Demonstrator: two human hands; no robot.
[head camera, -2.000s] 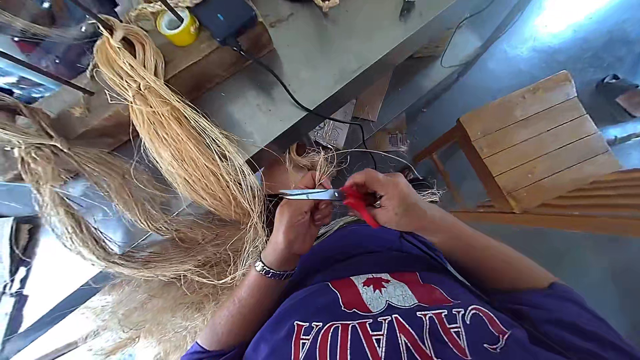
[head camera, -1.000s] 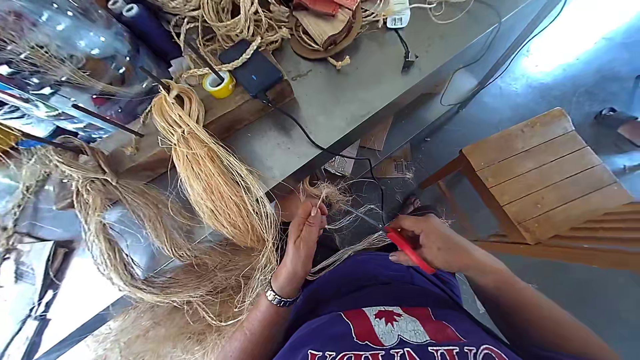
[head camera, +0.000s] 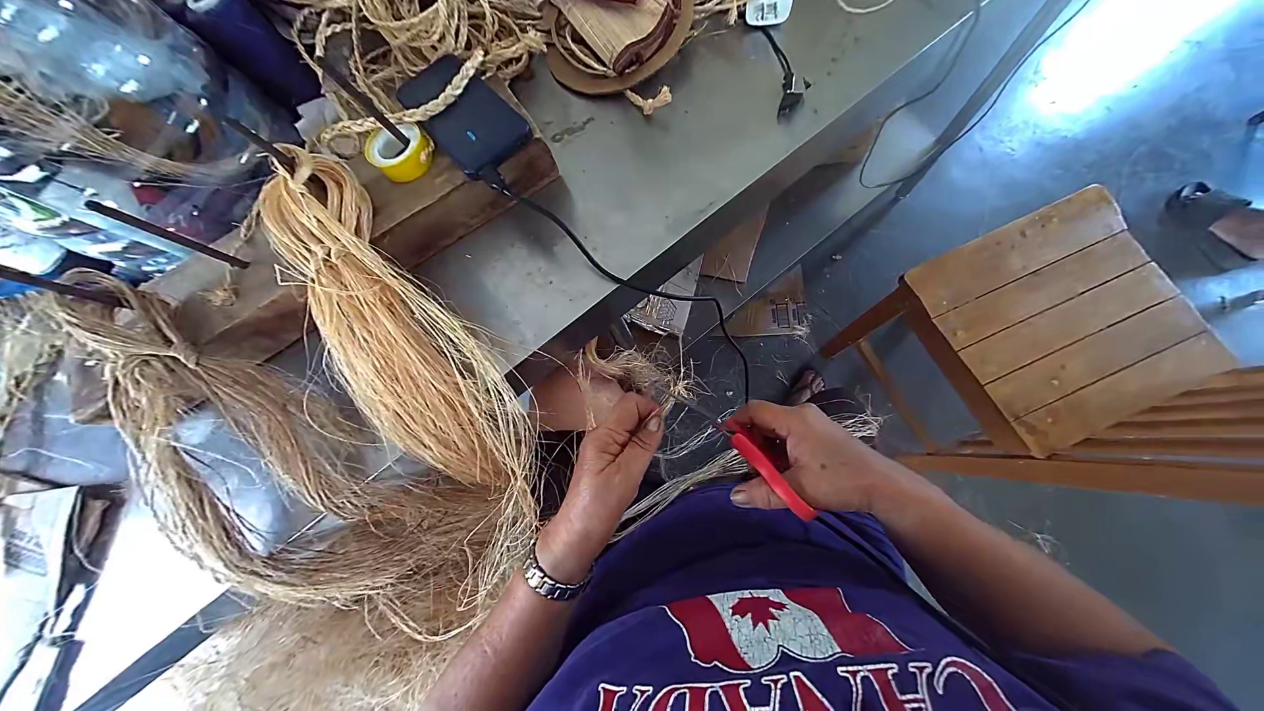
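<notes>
My right hand (head camera: 825, 464) holds scissors by their red handle (head camera: 770, 474), the blades pointing left toward my left hand (head camera: 617, 454). The left thumb and fingertips are pinched together on thin plant fiber strands. A frizzy tuft of fiber (head camera: 642, 375) shows just above the left fingertips. Pale strands (head camera: 681, 486) lie across my lap between the hands. To the left hangs a hank of golden fiber (head camera: 395, 365), tied near its top; beside it is a browner, knotted hank (head camera: 237, 395). Whether the blades touch a strand, I cannot tell.
The grey metal table (head camera: 612, 168) bears a wooden beam (head camera: 474, 197) with dark metal rods, a black power bank (head camera: 466, 114), yellow tape (head camera: 399, 153) and coiled rope (head camera: 425, 30). A black cable (head camera: 612, 279) hangs over the edge. At right stands a slatted wooden chair (head camera: 1066, 316).
The scissors, near my left fingers two seconds ago, are now farther right with my right hand. The view has shifted, showing more of the table top.
</notes>
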